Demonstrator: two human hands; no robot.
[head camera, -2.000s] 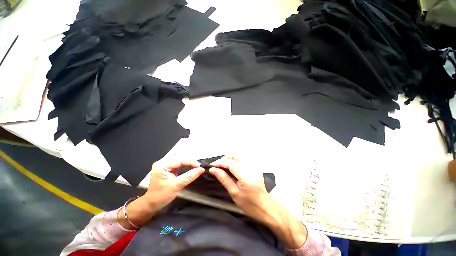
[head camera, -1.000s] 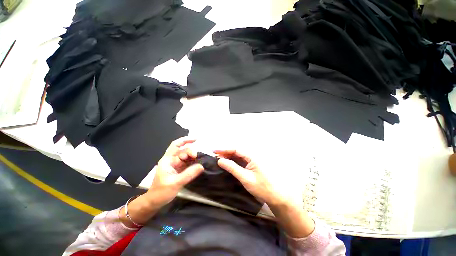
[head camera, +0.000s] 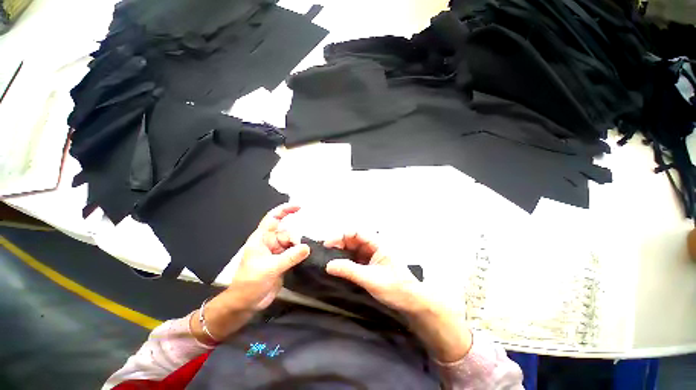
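Observation:
A black cut panel (head camera: 320, 263) is held at the table's near edge, its upper rim between my two hands and the rest hanging down against the dark apron. My left hand (head camera: 263, 263) pinches its left side between thumb and fingers. My right hand (head camera: 374, 274) pinches its right side, thumb on top. A small black corner (head camera: 415, 272) shows to the right of my right hand; I cannot tell whether it belongs to the held panel. The lower part of the panel is hard to separate from the apron.
A left pile of black panels (head camera: 214, 183) reaches the table edge beside my left hand. A looser right pile (head camera: 473, 137) lies beyond my hands, with black strips (head camera: 671, 164) at far right. The white table (head camera: 450, 213) has a rounded edge. Faint printed marks (head camera: 534, 305) show at right.
My hands were close together on the panel's rim two seconds earlier; they have moved slightly apart, and the panel shows more between them. The small black corner on the right went out of view and shows again.

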